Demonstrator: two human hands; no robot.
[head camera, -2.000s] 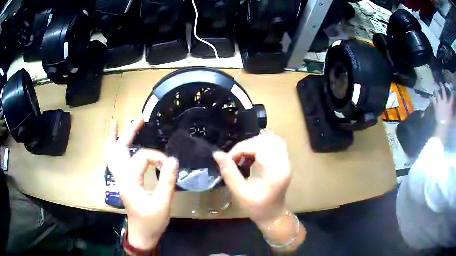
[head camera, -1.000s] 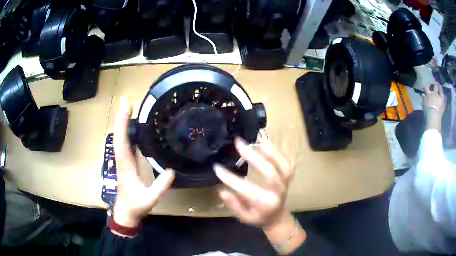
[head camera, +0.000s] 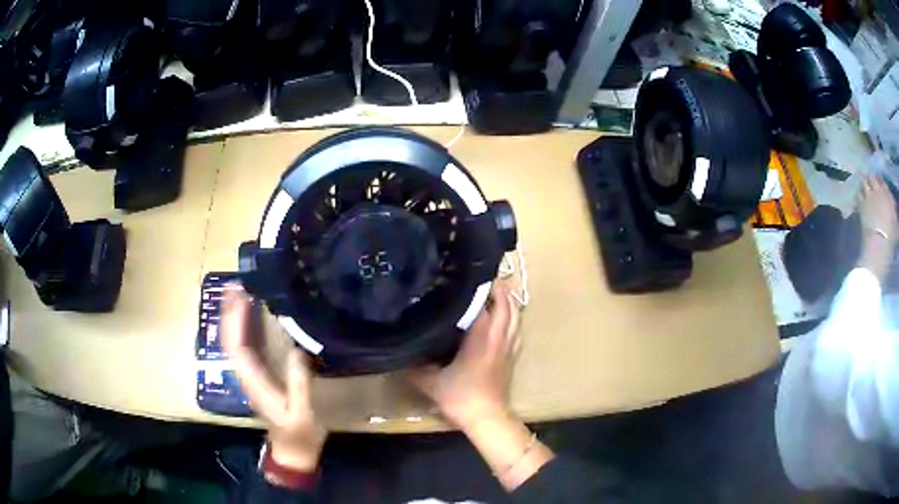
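Observation:
A black portable fan (head camera: 380, 148) stands in front of me, its front face up towards me, with lit digits that look like "55" on the round centre. White strips curve around its rim. My left hand (head camera: 271, 369) is at the fan's lower left, fingers apart and blurred, over the edge of a smartphone (head camera: 219, 386) with a lit list screen. My right hand (head camera: 478, 369) is at the fan's lower right, fingers bent against its lower side or base; the fingertips are partly hidden. A white cable (head camera: 518, 280) shows at the fan's right side.
The tan bench (head camera: 611, 354) has another fan (head camera: 705, 153) on the right and a tilted fan (head camera: 49, 236) on the left. More black fans stand behind, by a metal post (head camera: 599, 59) and a hanging white cord (head camera: 380, 67). A person's arm (head camera: 850, 315) is at the right.
Both hands have moved down to the fan's lower sides. The dark piece held two seconds ago is no longer seen in them. The digits changed from about "24" to "55". The phone is more exposed.

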